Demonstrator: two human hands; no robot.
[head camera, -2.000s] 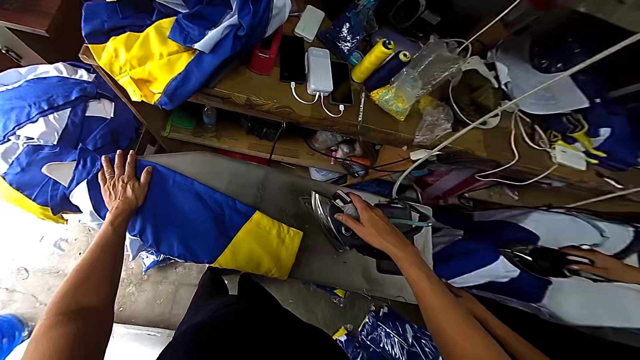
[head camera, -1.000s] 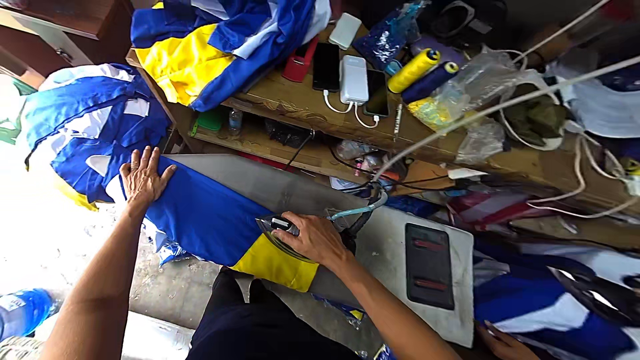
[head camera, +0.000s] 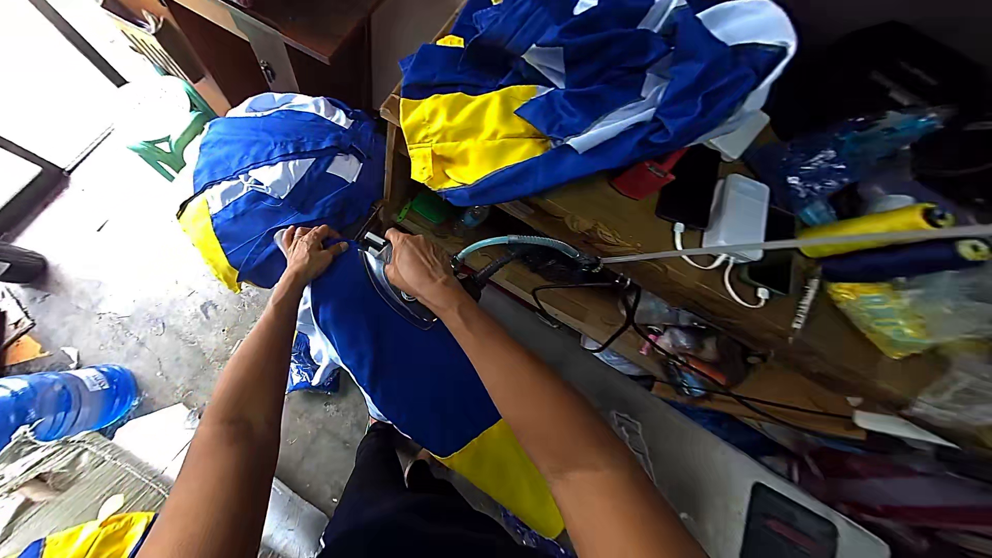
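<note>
My right hand (head camera: 422, 267) grips a steam iron (head camera: 385, 288), whose soleplate rests on the blue part of a garment (head camera: 411, 364) with a yellow end. A hose and cable run from the iron toward the right. Close to the iron's left side, my left hand (head camera: 310, 252) lies on the upper end of the cloth, fingers bent at its edge. Beneath the garment is a grey ironing board (head camera: 573, 372). Past my left hand, a heap of blue, white and yellow garments (head camera: 287, 186) adjoins the board's far end.
More garments (head camera: 480, 132) lie on the wooden shelf (head camera: 612, 225) beside phones, a white power bank (head camera: 736, 213) and thread cones (head camera: 876, 230). Black cables hang below it. A dark iron rest pad (head camera: 787, 523) is at the board's near right. A blue water bottle (head camera: 70, 399) lies at left.
The iron in my right hand has moved from the board, over the yellow end, to the far blue part beside my left hand. The view has swung left; the other person's hand is out of view.
</note>
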